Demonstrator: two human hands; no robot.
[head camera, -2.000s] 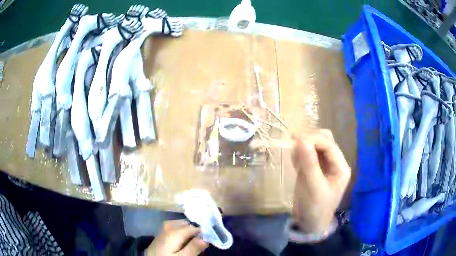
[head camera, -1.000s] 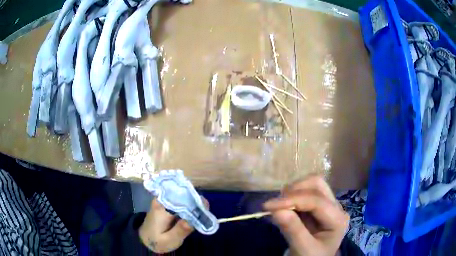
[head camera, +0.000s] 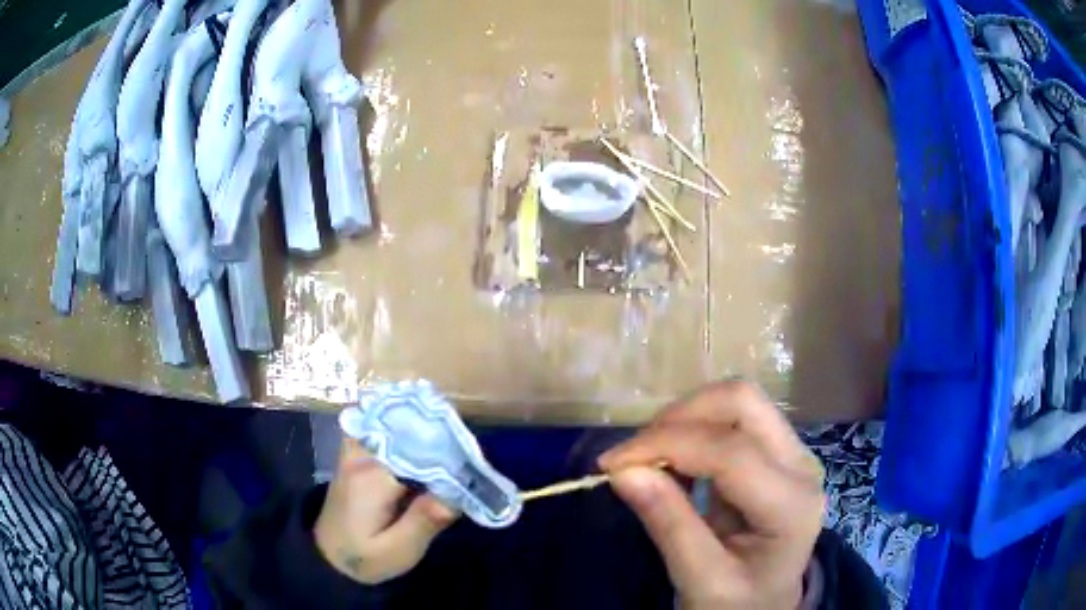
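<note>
My left hand (head camera: 387, 512) is shut on a pale grey-white leg with its foot underside (head camera: 429, 447) turned up, over my lap below the table's near edge. The hollow oval rim shows; the rest of the leg is hidden. My right hand (head camera: 715, 489) pinches a thin tan glue stick (head camera: 569, 485) between thumb and fingers. The stick's tip touches the narrow end of the foot's rim, at its right. A small white glue cup (head camera: 590, 192) stands on a stained square base (head camera: 500, 238) at mid-table.
Several spare sticks (head camera: 667, 179) lie right of the cup, and a yellow strip (head camera: 528, 232) lies left of it. A leg pile (head camera: 226, 179) covers the table's left. A blue crate (head camera: 953, 298) full of legs stands at the right. Sole pieces (head camera: 881, 500) show below the table's edge.
My right hand has moved from beside the cup down to the foot with the stick. The foot underside has turned up towards me. The view has tilted down, and the white bottle has left it.
</note>
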